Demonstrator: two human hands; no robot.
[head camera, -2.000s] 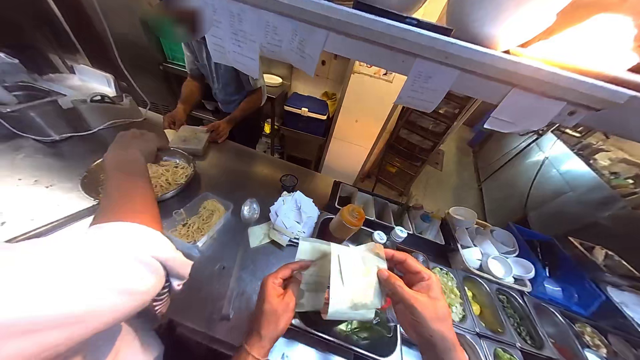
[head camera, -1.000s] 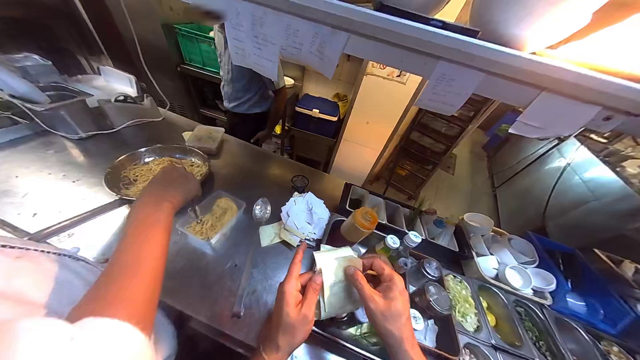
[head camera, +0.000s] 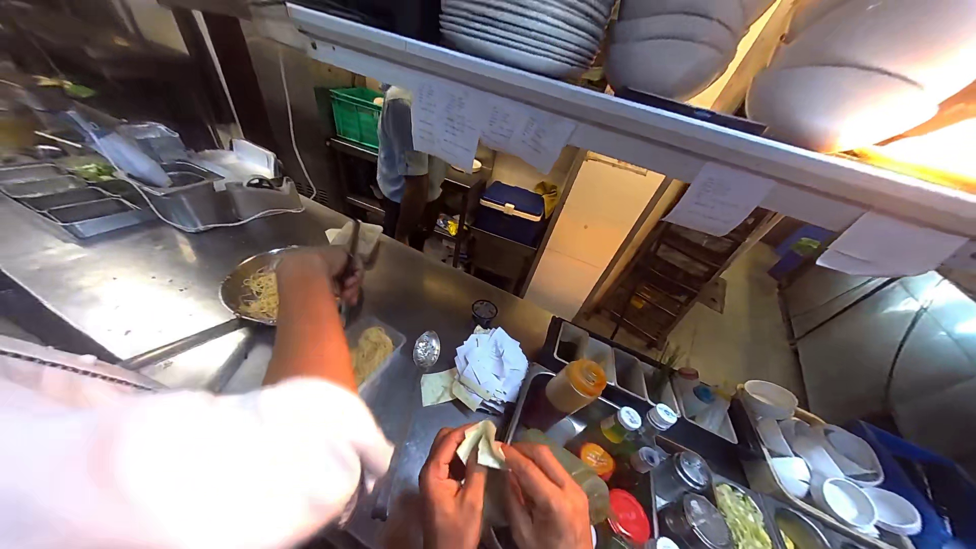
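Both hands meet at the bottom centre over the counter edge. My left hand (head camera: pixel 454 488) pinches one side of a small folded piece of pale paper (head camera: pixel 482 446) between thumb and fingers. On its other side, my right hand (head camera: pixel 543 488) grips the paper's lower corner with the fingertips. Just beyond them lies a heap of crumpled white paper slips (head camera: pixel 492 366), with a flat pale paper square (head camera: pixel 438 388) beside it. A sauce bottle with an orange cap (head camera: pixel 568 389) stands close to the right.
At left, a co-worker's arm (head camera: pixel 309 328) reaches between a pan of noodles (head camera: pixel 259 293) and a plastic tub of noodles (head camera: pixel 374 351). Jars, a red lid (head camera: pixel 628 516) and white bowls (head camera: pixel 848 501) crowd the right. A shelf (head camera: pixel 610 114) with stacked plates hangs overhead. Another person stands beyond the counter.
The pale paper between my hands has gone from a broad sheet to a small folded piece. The co-worker's hand has moved from the pan toward the tub. The view has shifted.
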